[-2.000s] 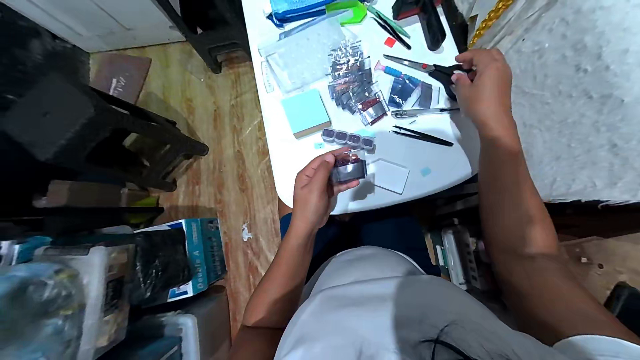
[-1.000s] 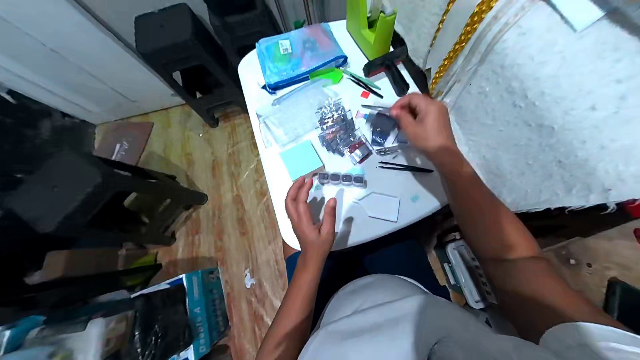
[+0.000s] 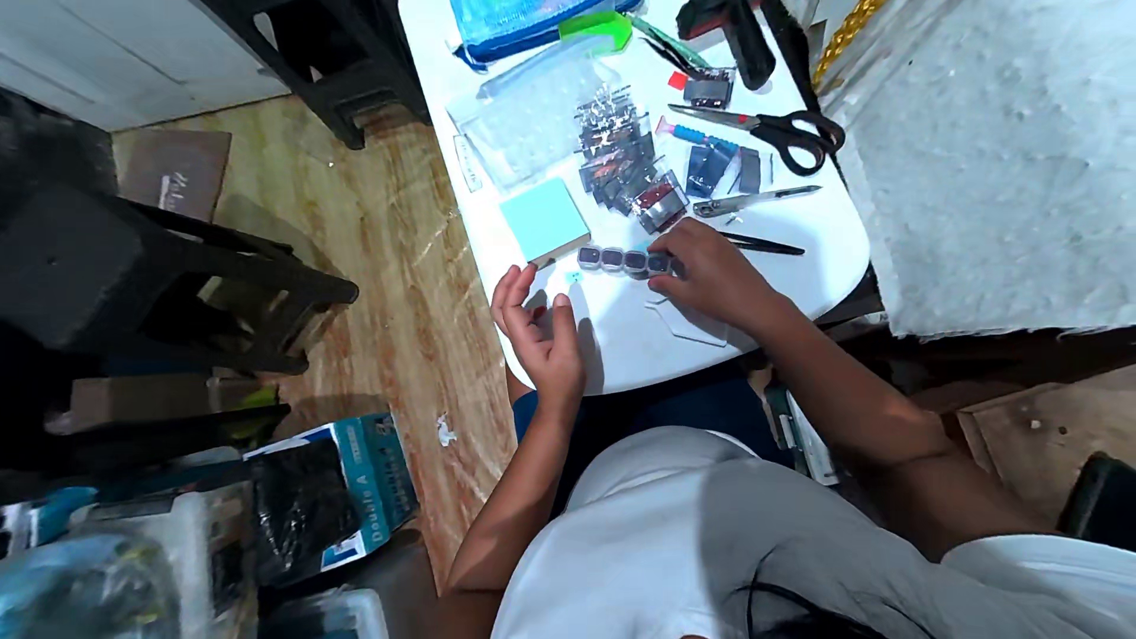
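My right hand (image 3: 714,273) has its thumb and fingers at the right end of a row of small clear lidded containers (image 3: 612,258) with dark contents. My left hand (image 3: 543,335) is held over the table's near left edge, fingers apart, with nothing in it. Just above it lies a light blue square pad (image 3: 544,219). Many small clear packets (image 3: 612,151) are heaped beyond the containers. Black-handled scissors (image 3: 781,133), a craft knife (image 3: 754,201) and dark tweezers (image 3: 765,244) lie to the right. A clear flat tray (image 3: 688,324) is partly under my right hand.
The white table (image 3: 621,368) also bears a clear plastic bag (image 3: 524,115), a blue zip pouch (image 3: 515,22) and a black-handled tool (image 3: 750,44). Dark plastic stools (image 3: 284,284) stand at the left. A textured white surface (image 3: 1003,177) adjoins the table's right side.
The dark packet held in my left hand two seconds ago is out of that hand. My right hand has left the scissors and come nearer, to the row of containers.
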